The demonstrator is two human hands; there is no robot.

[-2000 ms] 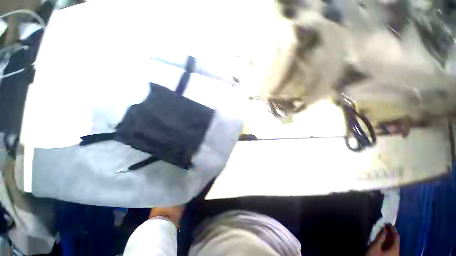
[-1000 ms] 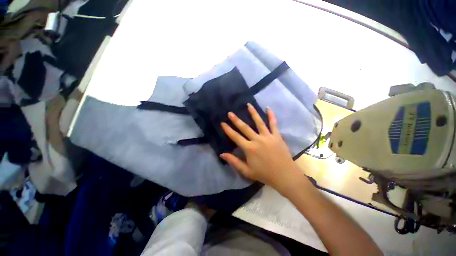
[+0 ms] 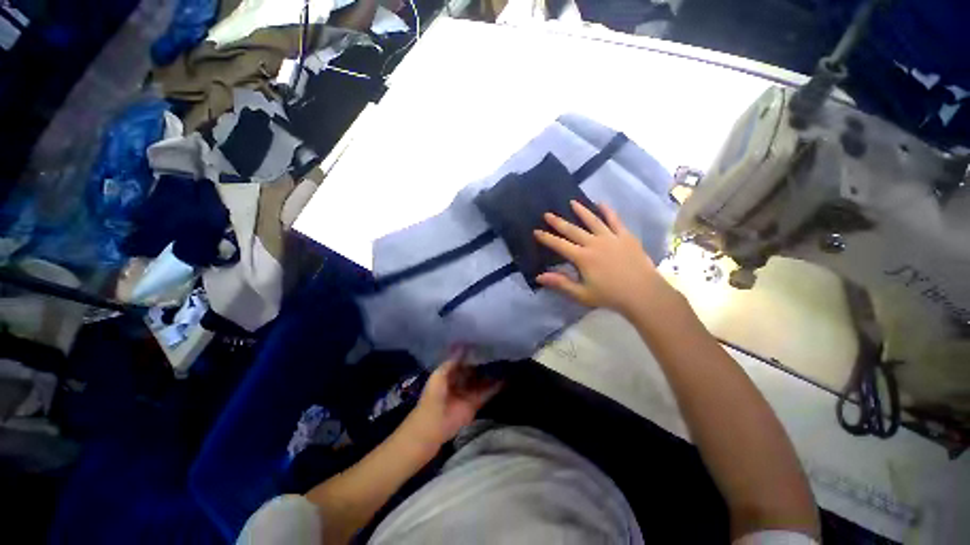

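The pale grey-blue front panel [image 3: 425, 323] lies on the white machine table, its lower left part over the front edge. The black-navy square pocket bag [image 3: 527, 213] lies on it, with narrow dark strips running out. My right hand [image 3: 606, 256] lies flat, fingers spread, on the right part of the square and the panel. My left hand [image 3: 460, 392] is at the panel's lower edge by my lap, fingers bent with the fingertips at the cloth. Whether it pinches the edge is unclear.
The sewing machine [image 3: 904, 245] stands at the right, its needle area just beyond the panel. Black-handled scissors [image 3: 874, 399] lie below it. Cloth pieces [image 3: 250, 250] are heaped at the left. The white table [image 3: 468, 96] has a ruler printed along its front edge.
The view has swung, showing more heap and machine. The panel's left part now hangs lower and its strips lie straighter. My left hand has come into view; my right hand stays on the square.
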